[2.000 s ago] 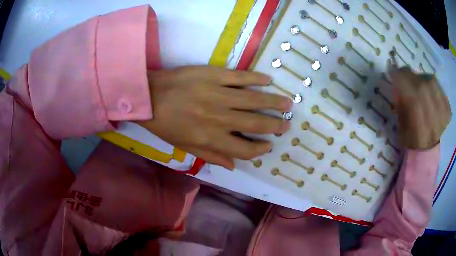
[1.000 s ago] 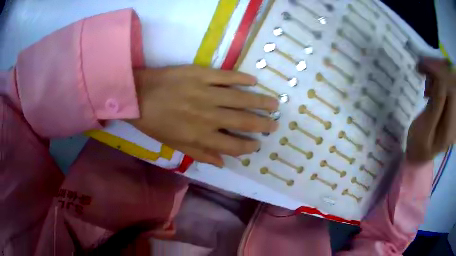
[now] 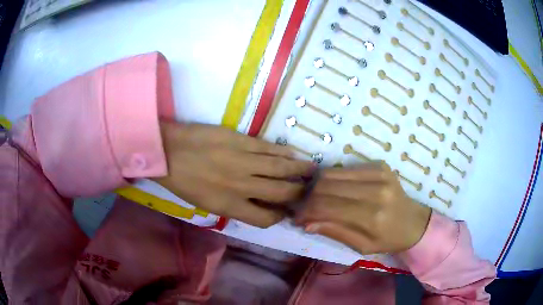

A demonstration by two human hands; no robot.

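The off-white loading board (image 3: 417,134) lies at a slant in front of me, with columns of tan dumbbell-shaped recesses. Small round metal parts (image 3: 290,122) fill both ends of the visible recesses along its left column; the other visible columns have bare tan ends. My left hand (image 3: 232,173) lies palm down over the board's lower left edge, fingers pointing right. My right hand (image 3: 363,205) is over the lower part of the board, its fingertips meeting my left fingertips. The fingertips are blurred and overlap, so whether either hand holds a part is hidden.
Yellow tape (image 3: 253,65) and red tape (image 3: 278,74) run along the board's left side on the white tabletop (image 3: 196,65). A black tray (image 3: 470,21) sits at the board's far edge. A pale panel (image 3: 50,11) shows at the upper left. A blue-white-red line (image 3: 524,211) curves at the right.
My right hand has come from the board's right side to my left fingertips. My left hand sits lower in the picture. The dark blurred shadow over the board's right columns is gone.
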